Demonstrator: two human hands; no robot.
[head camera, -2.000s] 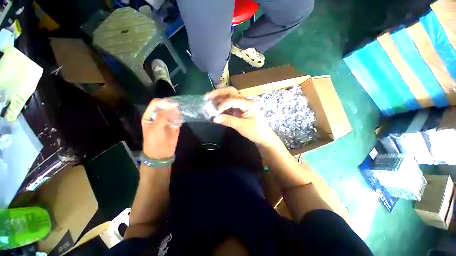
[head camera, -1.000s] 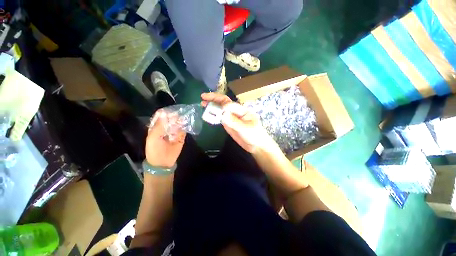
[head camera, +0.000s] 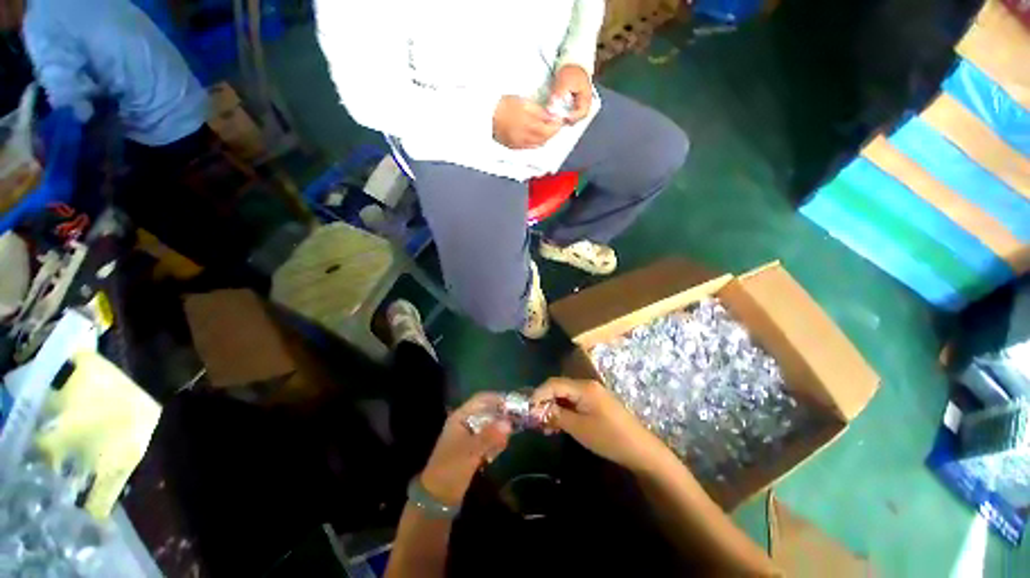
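A small crinkled clear film piece (head camera: 516, 406) glints between my two hands above my lap. My left hand (head camera: 465, 443), with a bangle at the wrist, holds its left end. My right hand (head camera: 583, 416) pinches its right end. My fingers hide part of it, and I cannot tell whether anything is inside. Just to the right, an open cardboard carton (head camera: 815, 352) holds a heap of shiny clear pieces (head camera: 700, 390).
A person in a white top (head camera: 452, 68) sits ahead on a red stool (head camera: 551, 196), hands together. A pale stool (head camera: 335, 277) stands left of them. Striped stacks (head camera: 921, 186) are at right. A cluttered bench is at left, with another person in blue (head camera: 124, 68) behind.
The view has tilted up, showing more of both people. The film was spread out beside a white piece in my right hand; now it is bunched between my hands, and the white piece is not visible.
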